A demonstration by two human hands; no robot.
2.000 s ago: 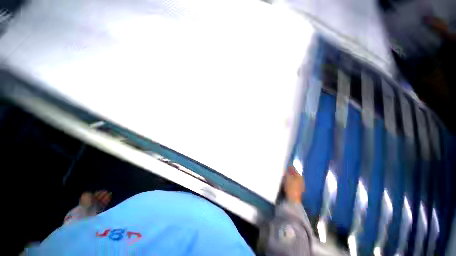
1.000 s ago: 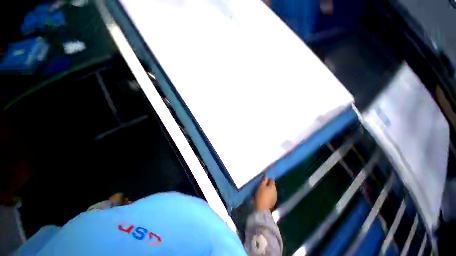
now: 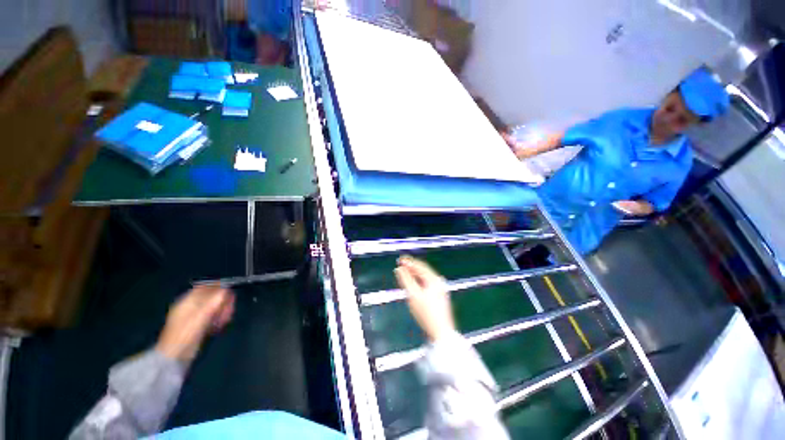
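Observation:
The white sheet panel [image 3: 413, 103] lies on a blue pad [image 3: 439, 191] over the roller conveyor, at the upper middle. My right hand [image 3: 423, 288] is above the front rollers, short of the pad's near edge and not touching it. Its fingers are partly curled and nothing shows in them. My left hand [image 3: 200, 316] is at the lower left, left of the conveyor rail, with fingers curled. It is slightly blurred, and I cannot tell if it holds anything.
The conveyor rail [image 3: 334, 284] runs beside a green table [image 3: 267, 129] with blue packets [image 3: 153, 136], white cards [image 3: 250, 160] and a small dark tool [image 3: 288, 165]. A person in blue [image 3: 620, 155] stands right of the conveyor. A white sheet [image 3: 732, 387] is at the lower right.
The view has turned, so the panel now lies further ahead and the green table shows. My right hand has come away from the panel's near edge. My left hand is raised further into view.

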